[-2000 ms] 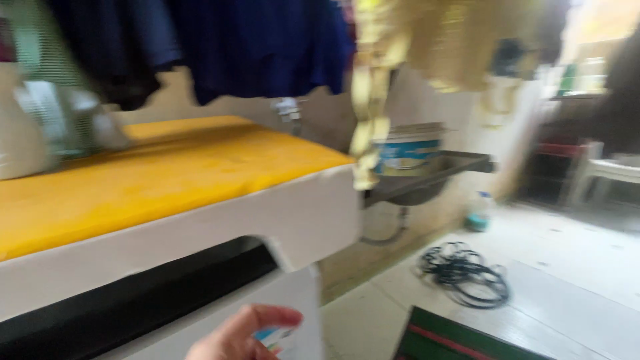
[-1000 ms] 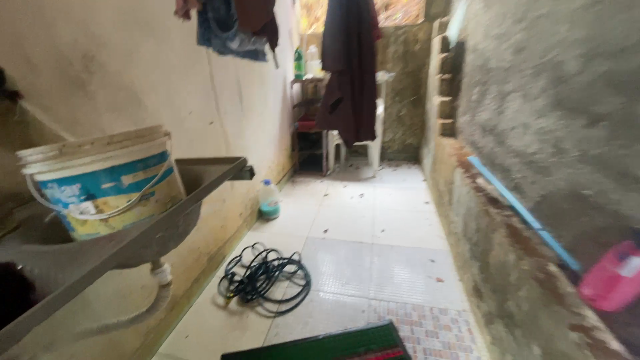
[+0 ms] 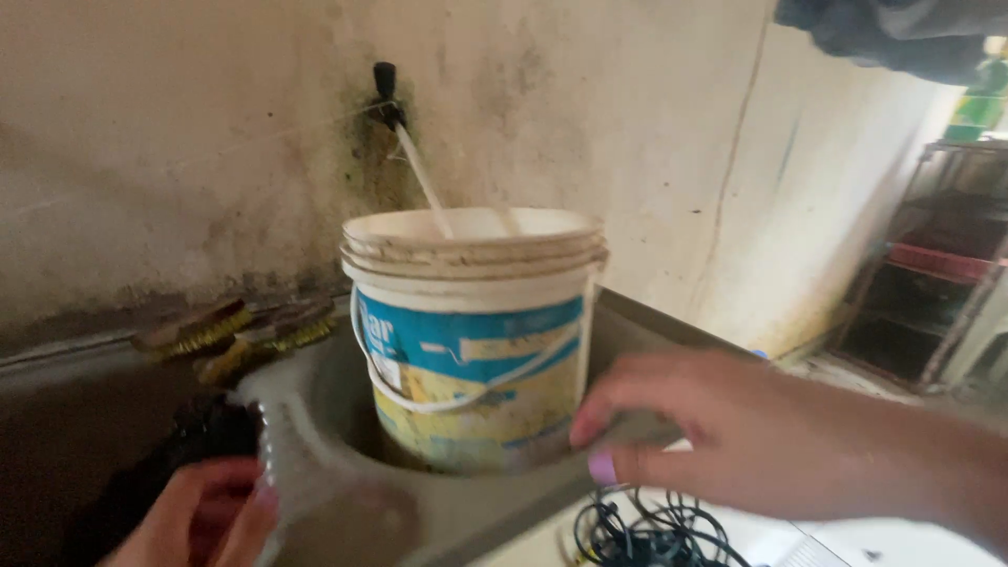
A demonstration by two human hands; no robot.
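A white plastic bucket [image 3: 472, 346] with a blue and yellow label and a wire-like handle stands upright in the basin of a grey sink [image 3: 315, 472]. From a black wall tap [image 3: 386, 106], a pale streak, either water or a tube, runs down into it. My right hand [image 3: 693, 433] is at the bucket's lower right side, fingers curved and apart, holding nothing. At the lower left, my left hand [image 3: 205, 512] has its fingers bent at the sink's wet edge, beside a dark, blurred item [image 3: 189, 441]; whether it grips anything is unclear.
Scrubbing brushes [image 3: 197, 327] with yellow bristles lie at the sink's back left. Coiled black hose or cable [image 3: 654, 531] rests on the floor below. A rack [image 3: 921, 291] with a red tray stands at the right, and dark clothing [image 3: 882, 31] hangs above.
The view has swung left and closer to the sink. Both hands are in view now, while none showed one second ago. The bucket still stands in the sink.
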